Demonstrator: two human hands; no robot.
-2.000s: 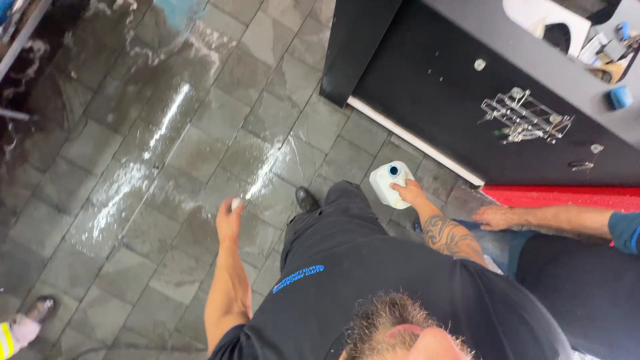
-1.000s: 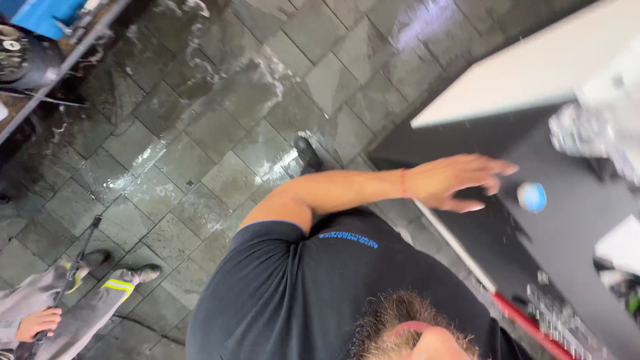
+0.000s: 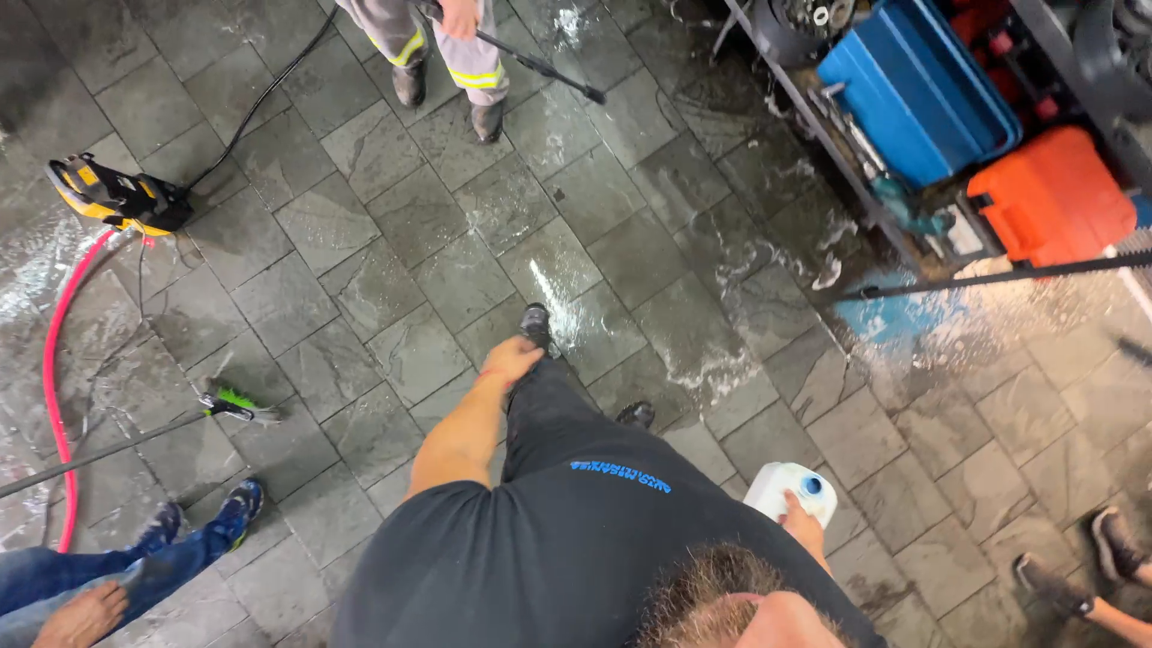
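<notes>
My left hand [image 3: 513, 358] hangs in front of my dark trousers, just below the toe of one of my shoes; its fingers look loosely together and nothing shows in it. My right hand [image 3: 799, 520] grips a white plastic jug [image 3: 769, 490] out at my right side. A round blue opening or cap is on top of the jug; which one cannot be told. Wet patches and white suds lie on the grey tile floor [image 3: 378, 333].
A person holds a black spray lance [image 3: 540, 65]. At left are a yellow-black pressure washer [image 3: 121, 193], a red hose [image 3: 56, 360], a green-bristled brush [image 3: 234, 403] and a jeans-clad person. A blue bin [image 3: 918, 90] and an orange case [image 3: 1053, 193] sit on a rack; another person's feet are at lower right.
My left hand, stretched toward a blue-and-white round thing over a dark surface one second ago, is now down by my leg. The view has swung away from that dark surface.
</notes>
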